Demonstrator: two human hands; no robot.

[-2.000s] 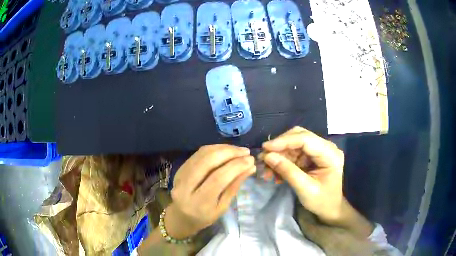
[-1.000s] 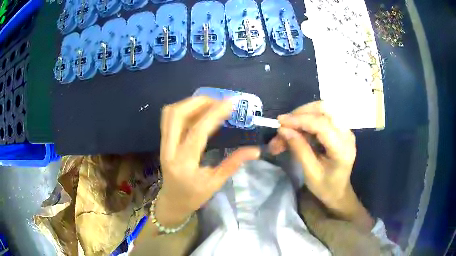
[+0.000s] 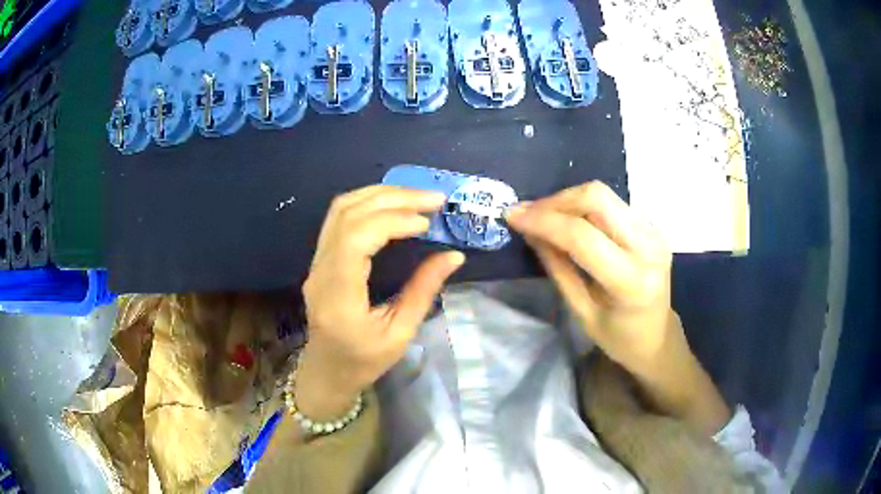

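A pale blue oval housing point(image 3: 435, 233) lies sideways on the black board, in front of me. A thin silvery metal strip point(image 3: 480, 209) lies across its right end. My right hand point(image 3: 604, 265) pinches the strip's right end between thumb and fingertips. My left hand point(image 3: 362, 280) is bare, with thumb and fingers apart; its fingertips touch the housing near the strip's left end. Whether they press the strip or the housing is too small to tell.
Rows of blue housings with metal strips point(image 3: 412, 72) lie at the board's point(image 3: 213, 222) far side. A white sheet point(image 3: 667, 174) with fine wire parts is at right, small brass pieces point(image 3: 761, 53) beyond it. Black trays point(image 3: 29, 164) stand left; brown paper point(image 3: 208, 386) lies low left.
The housing has turned from upright to sideways. My right hand has brought the strip from near my lap onto the housing. My left hand has moved up to the housing.
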